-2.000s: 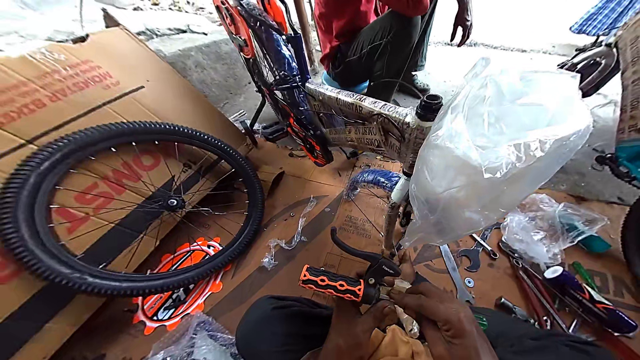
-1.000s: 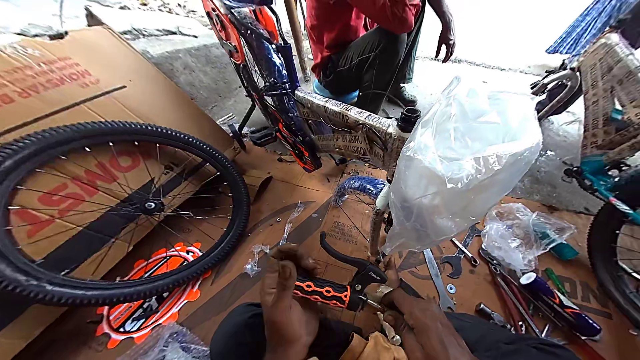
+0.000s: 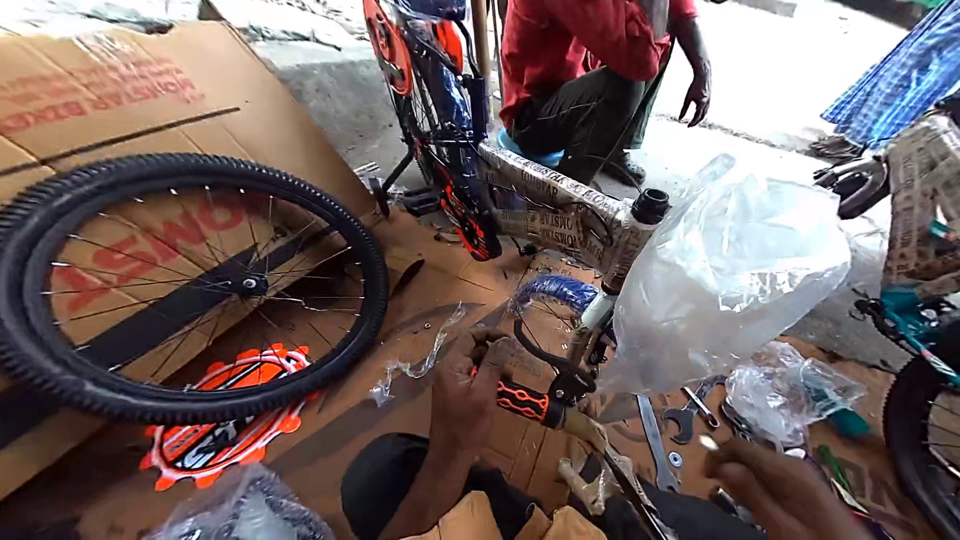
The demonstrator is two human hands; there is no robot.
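Note:
My left hand [image 3: 472, 382] is closed around the outer end of a black and orange handlebar grip [image 3: 523, 400]. Just inboard of the grip, a black brake lever [image 3: 546, 352] is mounted on the handlebar [image 3: 589, 435], which runs down toward my lap and is partly wrapped. My right hand [image 3: 780, 484] is off the bar, at the lower right, blurred; a small pale thing shows at its fingertips. Behind the handlebar stands a bicycle frame [image 3: 555, 180] in printed wrapping, its head tube beside a large clear plastic bag [image 3: 735, 277].
A loose wheel [image 3: 375, 300] leans by a cardboard box [image 3: 277, 142] at left, over an orange disc [image 3: 225, 442]. Wrenches [image 3: 655, 442] and crumpled plastic [image 3: 795, 390] lie at right. A person [image 3: 592, 82] sits behind the frame; another bicycle [image 3: 922, 330] stands far right.
My right hand has left the handlebar and moved right. My left hand, near my right hand two seconds ago, has gone onto the grip's outer end.

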